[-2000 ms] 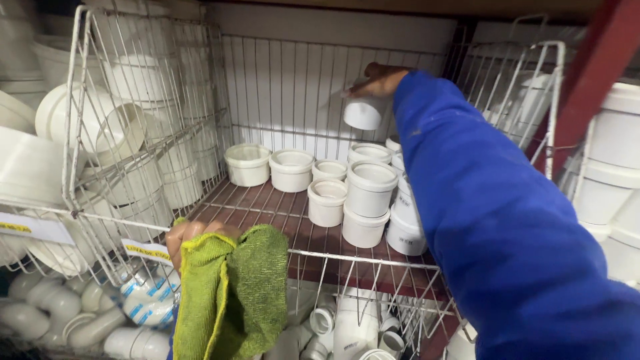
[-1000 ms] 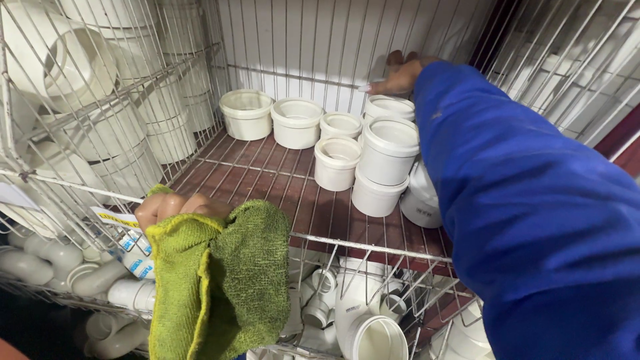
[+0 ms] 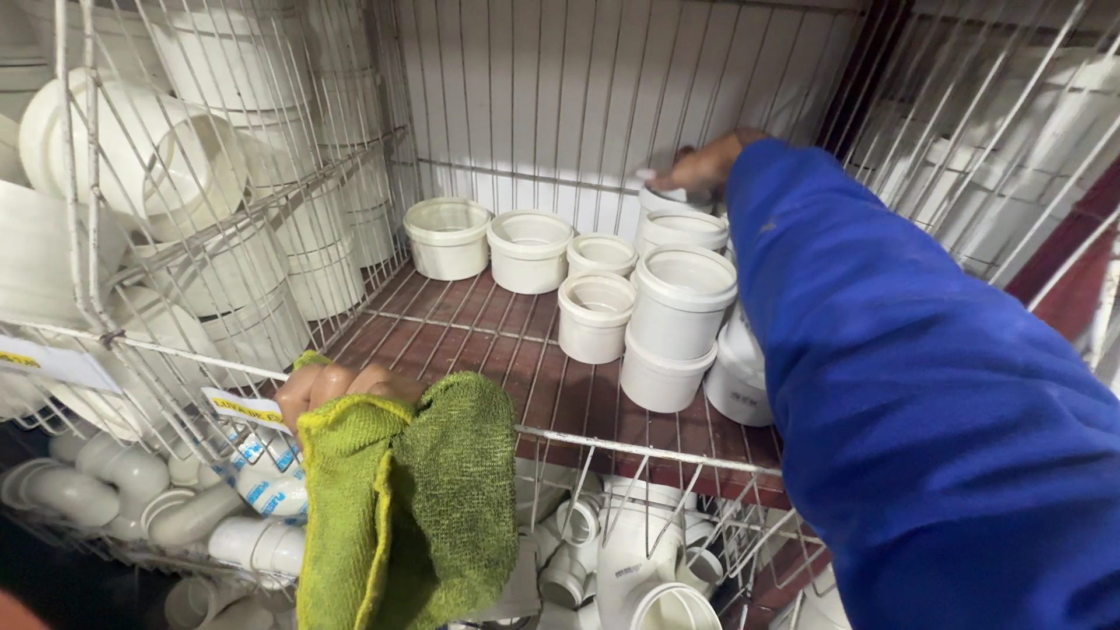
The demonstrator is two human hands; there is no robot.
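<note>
My right hand (image 3: pixel 704 166), in a blue sleeve, reaches to the back of the wire shelf. Its fingers are at the rim of a white plastic pipe coupling (image 3: pixel 669 199) behind the stacked ones; whether they grip it is hidden. In front stand a stacked white coupling (image 3: pixel 684 289) and a small one (image 3: pixel 597 319). Two wide couplings (image 3: pixel 446 241) (image 3: pixel 528 254) stand at the back left. My left hand (image 3: pixel 350 385) is closed at the basket's front wire with a green cloth (image 3: pixel 407 499) hanging from it; the wire behind the fingers is partly hidden.
Large white fittings (image 3: pixel 131 157) fill the wire basket at the left. White elbows (image 3: pixel 114 472) and a branch fitting (image 3: pixel 643 560) lie in the baskets below. The front wire rail (image 3: pixel 647 451) crosses before the shelf, and a wire divider (image 3: pixel 989 157) rises at the right.
My right hand, which held a white coupling above the stacks two seconds ago, is now lower, behind them at the back. My left hand stays at the front wire with the green cloth. The view has moved closer.
</note>
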